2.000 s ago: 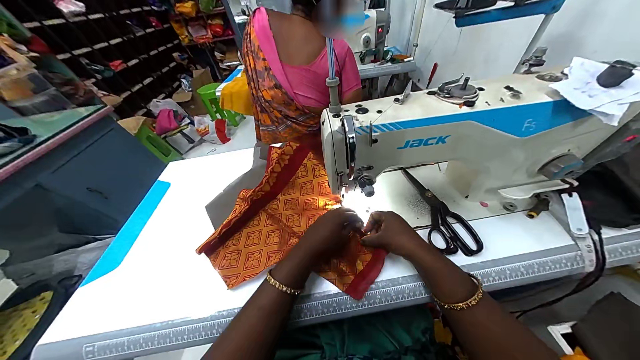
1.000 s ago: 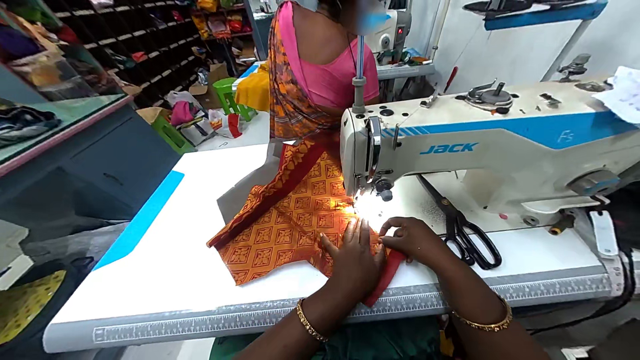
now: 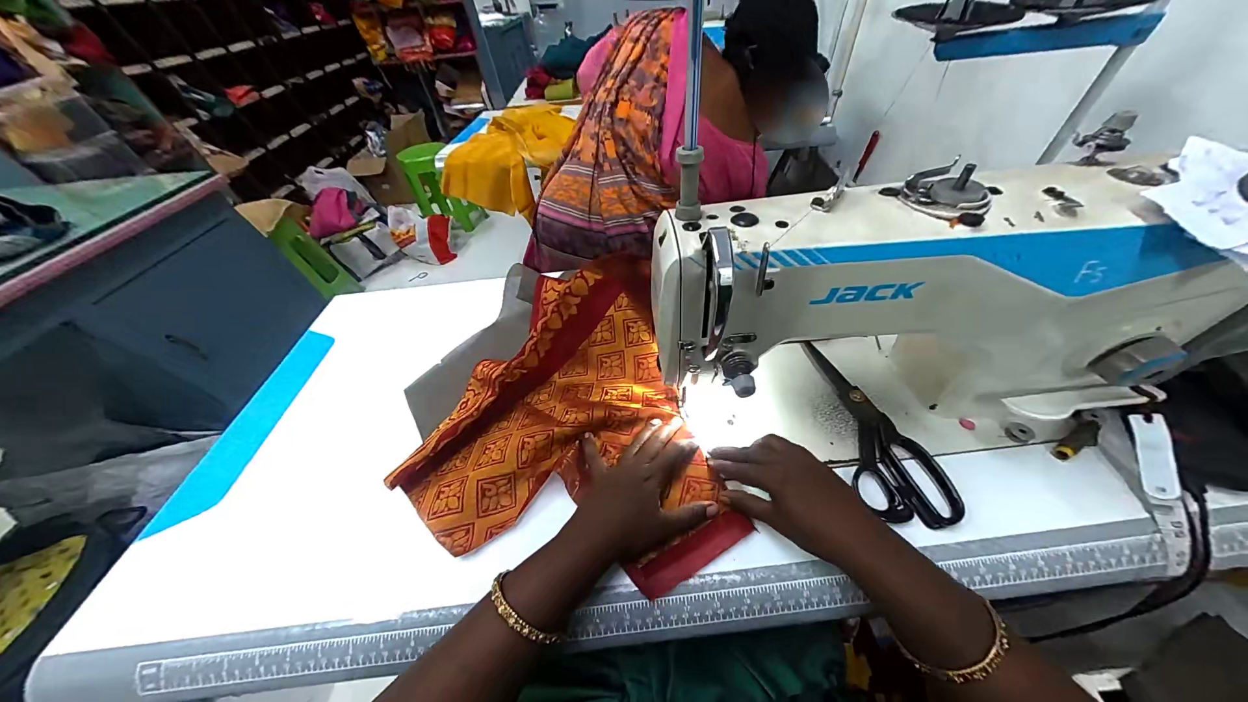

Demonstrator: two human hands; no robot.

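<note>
An orange patterned fabric piece with dark red borders [image 3: 546,409] lies on the white table, partly under the needle area of a Jack sewing machine [image 3: 877,283]. Grey fabric [image 3: 458,366] shows beneath its far left side. My left hand [image 3: 639,487] rests on the fabric just in front of the lit needle area, palm down, fingers apart. Close beside it, my right hand [image 3: 780,487] touches the fabric's right edge with its fingertips; whether it pinches the cloth cannot be told. Black-handled scissors [image 3: 892,453] lie right of my right hand. Glare hides the needle and presser foot.
A printed ruler strip [image 3: 390,648] runs along the table's front edge. A measuring tape [image 3: 1170,536] and cables hang at the right. White paper [image 3: 1209,195] lies on the machine. Beyond the table a person [image 3: 624,136] sits, with yellow fabric [image 3: 507,161] nearby.
My hands were close together at the needle two seconds ago; my left hand has since spread flat on the fabric. More of the red border now shows in front of my hands.
</note>
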